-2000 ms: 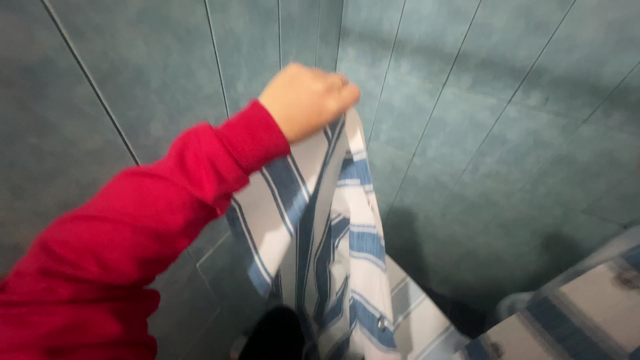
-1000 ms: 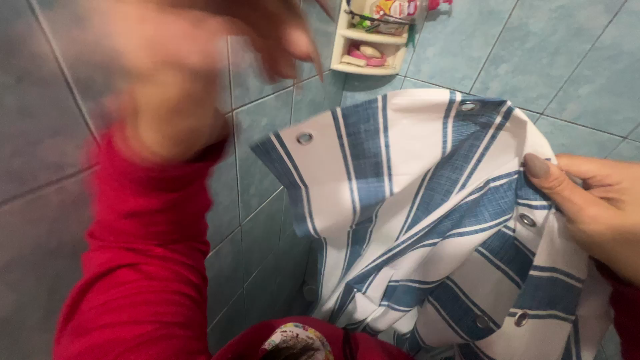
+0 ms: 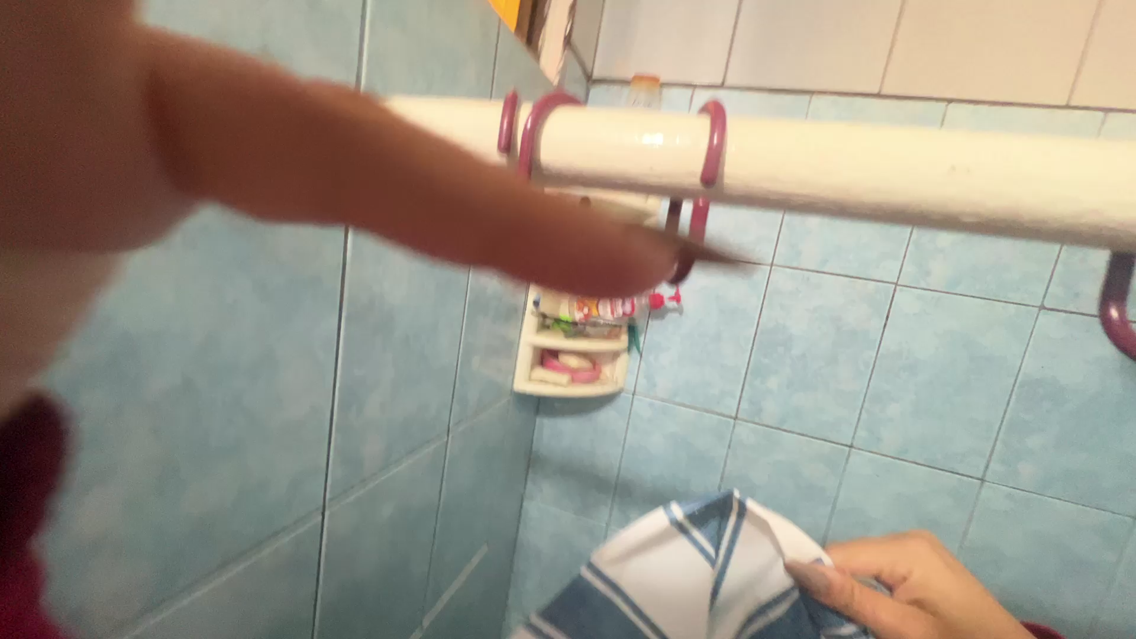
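My left hand [image 3: 355, 169] is raised close to the camera, blurred, with one finger stretched across the view in front of a white rod [image 3: 852, 164]. Its fingertip overlaps a purple curtain hook [image 3: 713, 142] hanging on the rod; whether they touch is unclear. More purple hooks hang to the left and at the right edge. Low in the view my right hand [image 3: 914, 581] pinches the top edge of a blue-and-white striped shower curtain [image 3: 657, 559] between thumb and fingers. The curtain's lower part is out of view.
A white corner shelf [image 3: 572, 387] with bottles and soap is mounted where two blue tiled walls [image 3: 799, 355] meet, behind the rod. White tiles [image 3: 799, 44] run along the top. Something orange shows at the upper edge.
The view has swung up to the rod and hooks. My left hand held the curtain two seconds ago and has let it go. My right hand keeps its hold on the curtain.
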